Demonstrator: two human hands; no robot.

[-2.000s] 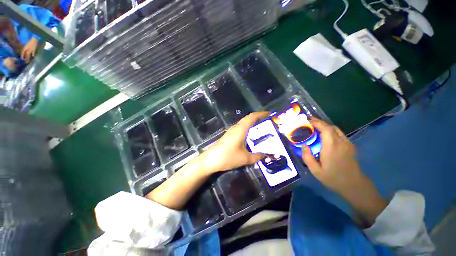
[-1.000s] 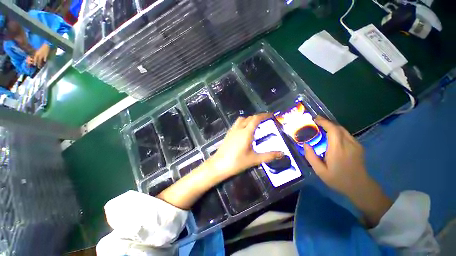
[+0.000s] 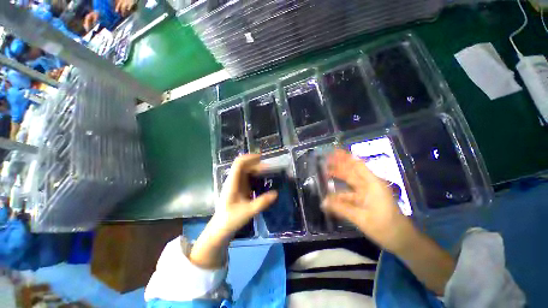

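A clear blister tray (image 3: 389, 124) with two rows of phone pockets lies on the green bench. The far row holds dark smartphones. In the near row, a smartphone with a lit white screen (image 3: 384, 157) lies partly behind my right hand, and a dark smartphone (image 3: 435, 161) lies at the right end. My left hand (image 3: 245, 195) is over a dark smartphone (image 3: 282, 207) in the near row, thumb and fingers apart at its upper part. My right hand (image 3: 360, 195) is blurred above the near row, fingers apart; whether it touches a phone I cannot tell.
Stacked blister trays (image 3: 288, 36) stand behind the working tray, and another stack (image 3: 90, 150) is at the left. A paper slip (image 3: 488, 70) and a white power strip (image 3: 535, 84) lie at the right. A cardboard box (image 3: 133, 252) is below left. People in blue smocks are at upper left.
The view has shifted left. Both hands have moved left along the near row. My right hand has left the phone at the right end, whose screen has gone dark; my left hand has left the white-screen phone.
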